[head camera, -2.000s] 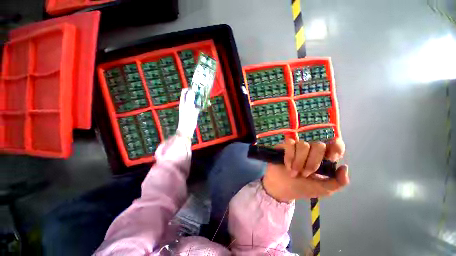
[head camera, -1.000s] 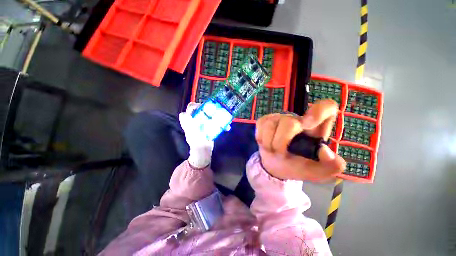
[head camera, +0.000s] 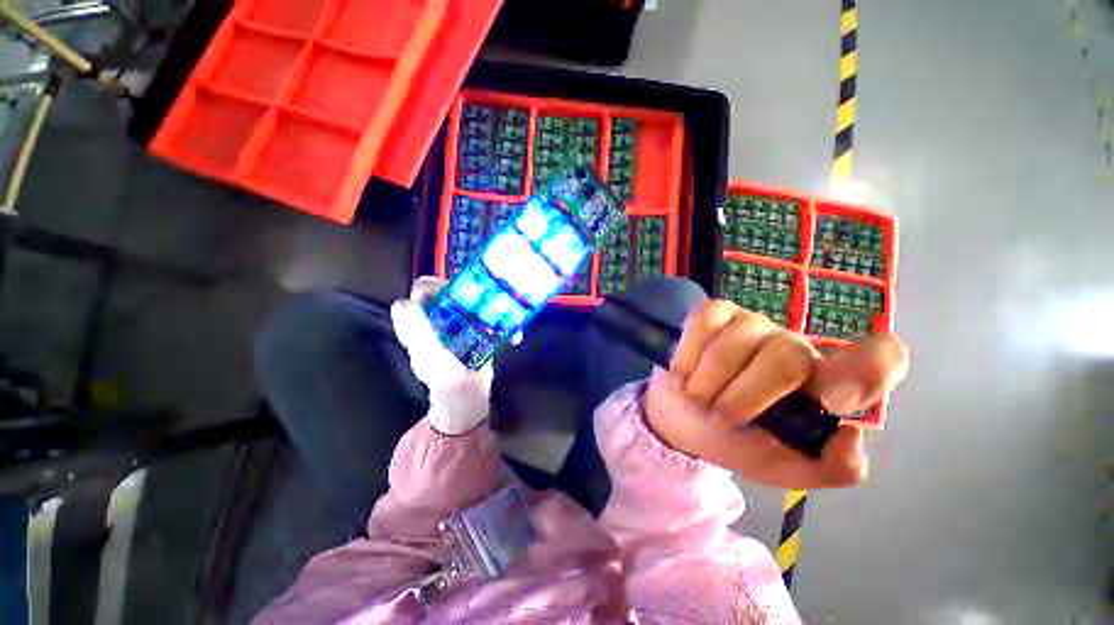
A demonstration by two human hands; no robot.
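Observation:
My left hand [head camera: 450, 366], in a thin white glove, holds the lower end of a green PCB panel [head camera: 584, 202] tilted up to the right, above my lap and the near part of the boxed tray. Blue-white light covers the panel's middle; its upper right end is unlit. My right hand [head camera: 770, 391], bare, is closed around a slim black UV torch [head camera: 638, 327], whose front end points left toward the panel. The red compartment tray [head camera: 660, 159] lies in a black tote [head camera: 706, 134] and holds rows of green panels; its upper right pocket is partly bare red.
Empty red trays [head camera: 281, 104] are stacked at an angle at upper left. A loose red tray of boards [head camera: 889, 263] lies right of the tote, partly behind my right hand. Striped tape [head camera: 845, 104] crosses the grey floor. A badge holder [head camera: 495, 531] hangs at my waist. Metal legs stand at far left.
The panel has moved a little left and down with my left hand. The light spot has spread from its lower end to its middle. The torch now shows side-on, pointing left. The view has shifted slightly.

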